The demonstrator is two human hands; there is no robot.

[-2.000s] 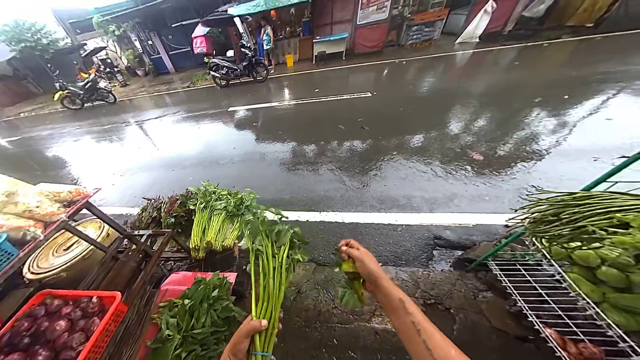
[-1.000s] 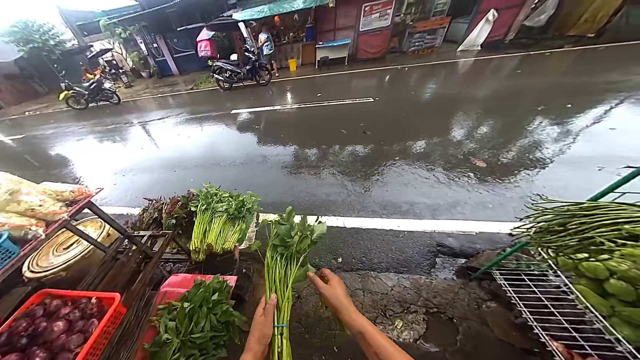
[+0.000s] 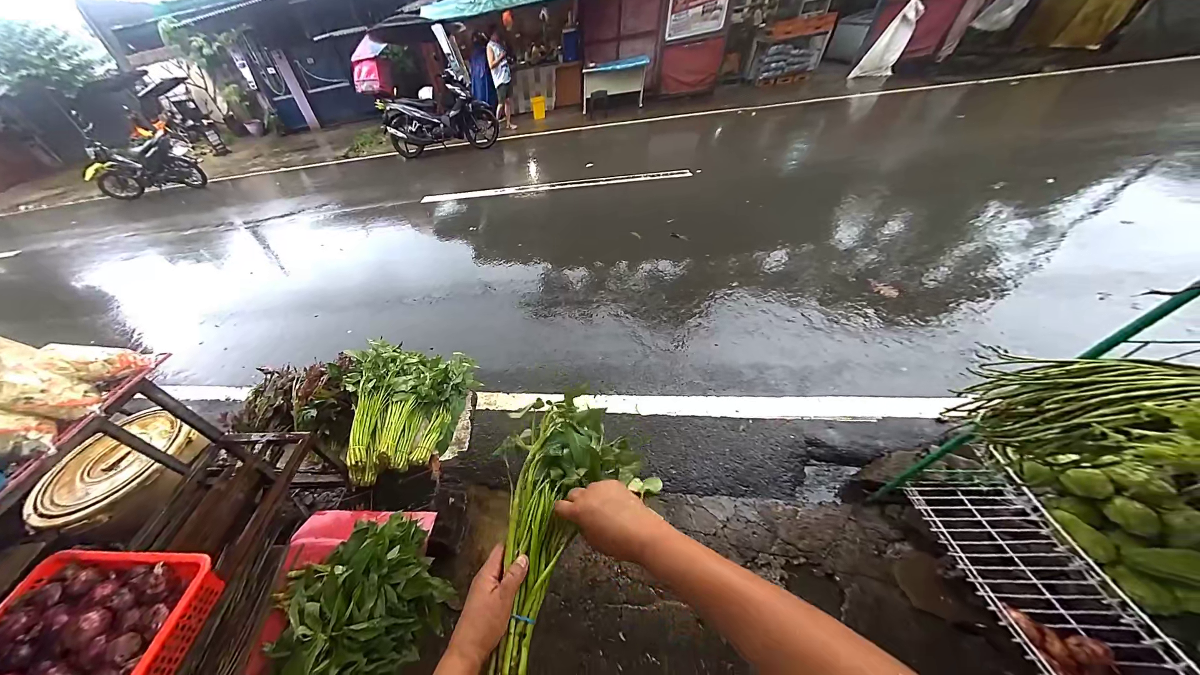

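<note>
A bunch of long-stemmed leafy greens (image 3: 539, 525), tied low with a blue band (image 3: 522, 620), stands upright between my hands. My left hand (image 3: 489, 600) holds its stems from the left, thumb across them, just above the band. Higher up, my right hand (image 3: 605, 517) has its fingers closed at the right side of the stems, below the leaves; a small leaf shows beyond the knuckles. What exactly those fingers pinch is hidden. More bundled greens (image 3: 398, 412) stand to the left at the road's edge, and a pile of loose-leaf greens (image 3: 361, 600) lies nearer.
At lower left, a red plastic basket (image 3: 178, 619) holds red onions, beside a wooden frame and a round lid (image 3: 103, 469). At right are long beans (image 3: 1078, 398), green chayotes (image 3: 1130, 516) and a white wire rack (image 3: 994, 553). Across the wet road stand motorcycles (image 3: 441, 120) and a person (image 3: 500, 75).
Two seconds ago my right hand held a loose leafy piece away to the right of the bunch. It has since moved left to the bunch, and is now against the stems.
</note>
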